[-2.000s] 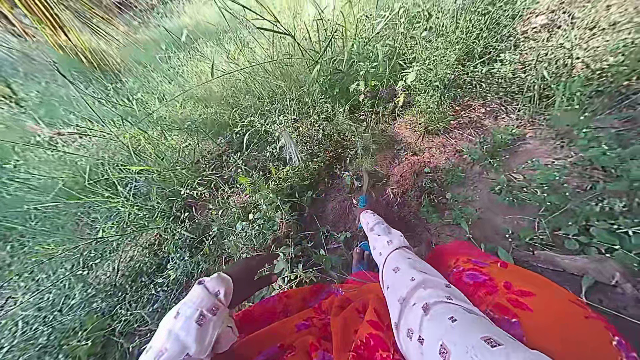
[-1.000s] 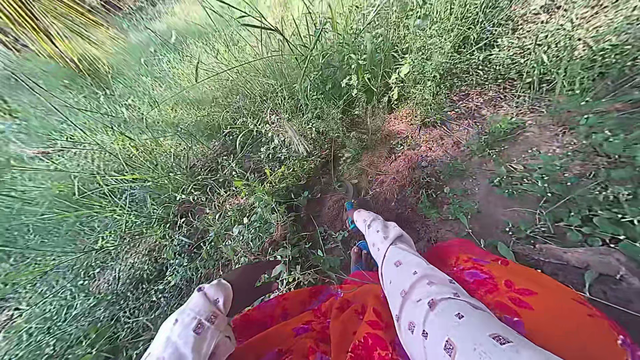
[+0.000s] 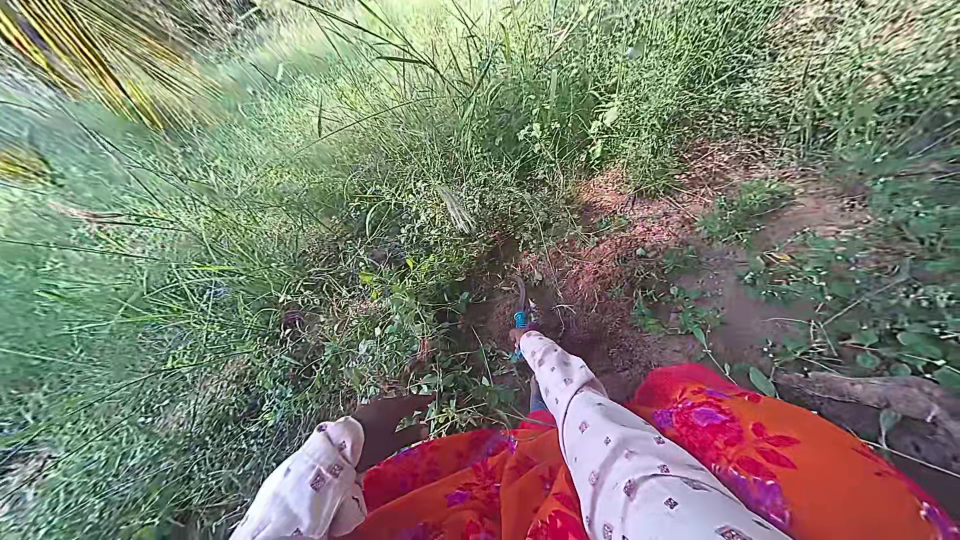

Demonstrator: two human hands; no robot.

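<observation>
My right hand (image 3: 519, 335) is closed on the teal-wrapped handle of a sickle (image 3: 520, 320). Its dark curved blade points away from me, low over the soil. My left hand (image 3: 390, 426) is at the bottom left among low green weeds (image 3: 450, 409), and its fingers are partly hidden by leaves. Whether it grips any stems cannot be told. Both arms wear long pale sleeves with small dark motifs. An orange and red floral cloth (image 3: 480, 480) covers my lap.
Tall grass (image 3: 465, 112) stands ahead and to the left. Bare reddish soil with dry litter (image 3: 622, 255) lies right of centre. A piece of wood (image 3: 870, 394) rests at the lower right beside leafy plants (image 3: 900, 330). Yellowish blades (image 3: 97, 60) hang at the upper left.
The right hand and sickle have shifted slightly nearer to me since two seconds ago. The left hand stays low among the weeds.
</observation>
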